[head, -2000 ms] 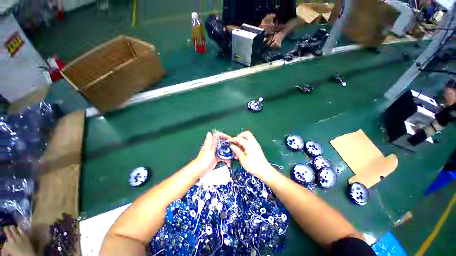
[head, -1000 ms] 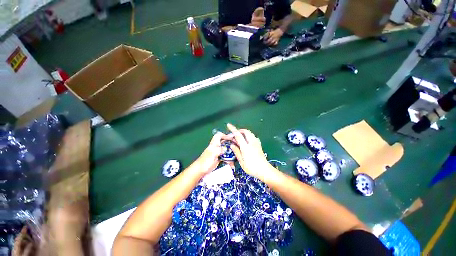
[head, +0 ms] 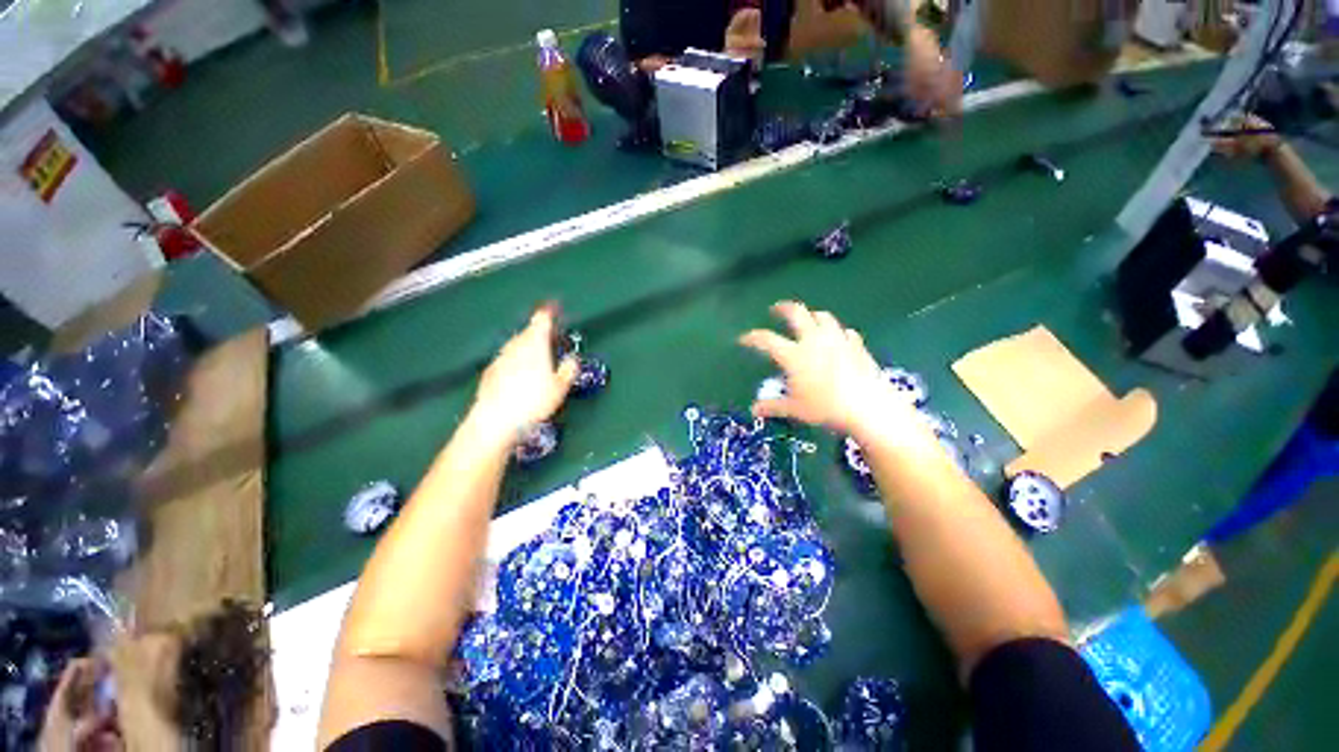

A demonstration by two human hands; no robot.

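Note:
My left hand (head: 526, 379) is over the green belt, its fingertips at a dark, partly assembled unit (head: 589, 376); whether it grips the unit is unclear. My right hand (head: 825, 370) is open with fingers spread, partly covering the housing cluster. A small pale round part (head: 771, 391) shows by its thumb; contact is unclear. White round housings with dark holes lie beside my left wrist (head: 536, 441), farther left (head: 372, 507) and at right (head: 1035, 501). A heap of blue circuit boards (head: 661, 588) with thin pale wires lies between my forearms, on a white sheet (head: 301, 669).
An open carton (head: 335, 221) stands at upper left. Dark plastic bags (head: 81, 441) are at the left edge, with a neighbour's hands below. Tan cardboard (head: 1050, 404) lies right of the housings. A black-and-silver fixture (head: 1197, 279) is at right. Dark units (head: 833, 240) lie along the belt.
My hands were together around a round piece above the heap; now they are apart, left hand forward-left, right hand over the housings. A dark unit now shows at my left fingertips.

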